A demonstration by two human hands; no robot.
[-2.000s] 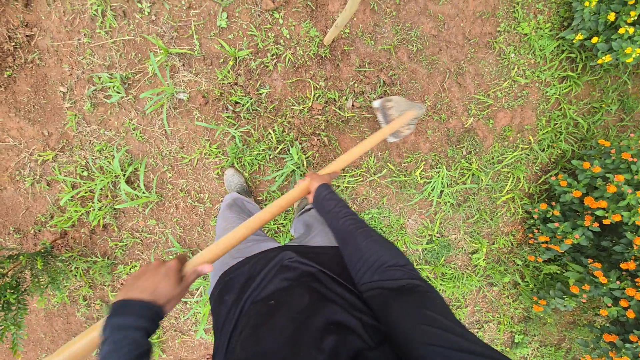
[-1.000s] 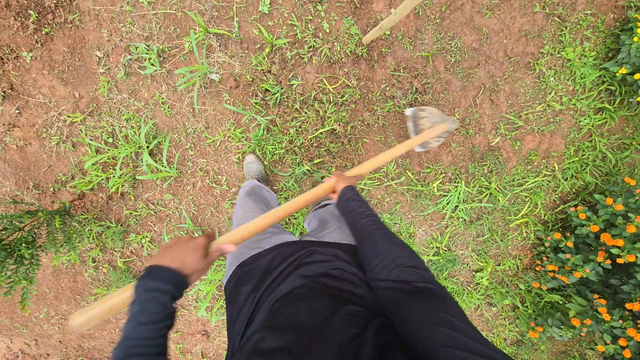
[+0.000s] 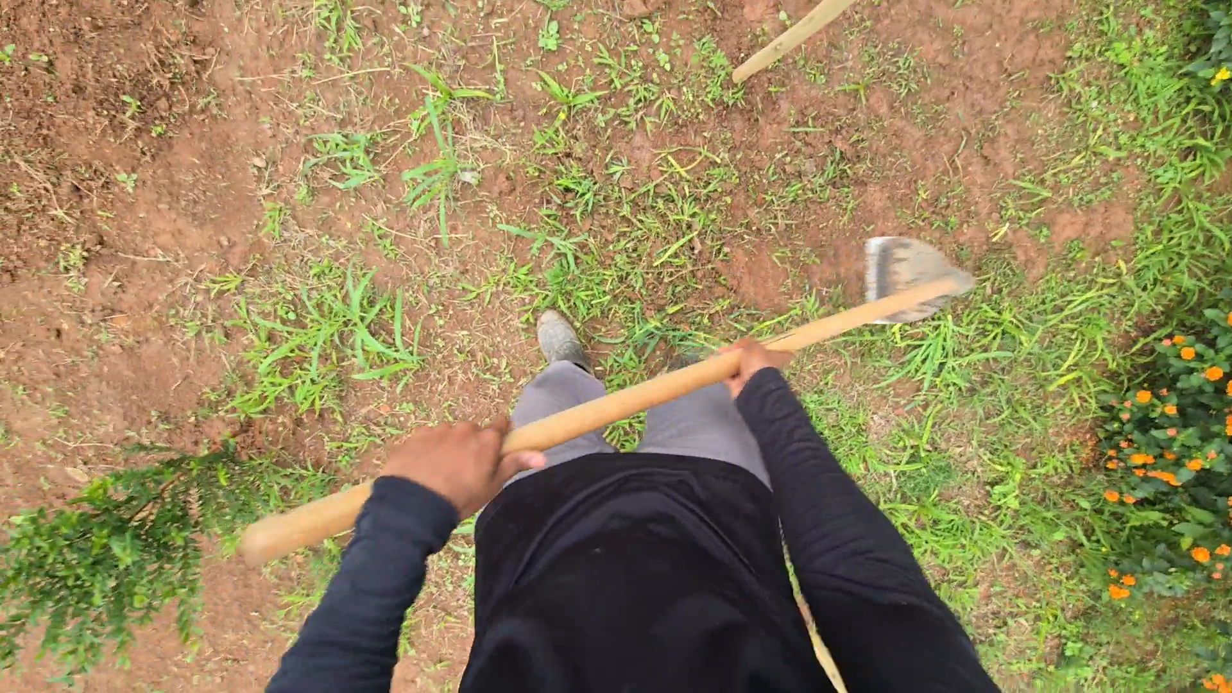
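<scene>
A hoe with a long wooden handle (image 3: 630, 399) lies slantwise across the front of my body, its butt end at lower left. My left hand (image 3: 462, 462) is closed round the handle towards the butt. Farther up the shaft, my right hand (image 3: 757, 364) grips it in front of my thigh. The worn metal hoe blade (image 3: 903, 279) is at the right end, over weedy soil; whether it touches the ground I cannot tell.
Green weeds (image 3: 322, 337) grow in the reddish soil. A pale wooden pole (image 3: 791, 40) enters at the top. A leafy shrub (image 3: 106, 558) stands at lower left, an orange-flowered bush (image 3: 1169, 452) at right. My boot (image 3: 561, 339) is on the ground ahead.
Both hands have kept hold of the hoe. Its butt end, outside the view two seconds ago, now shows at lower left. The view has shifted somewhat.
</scene>
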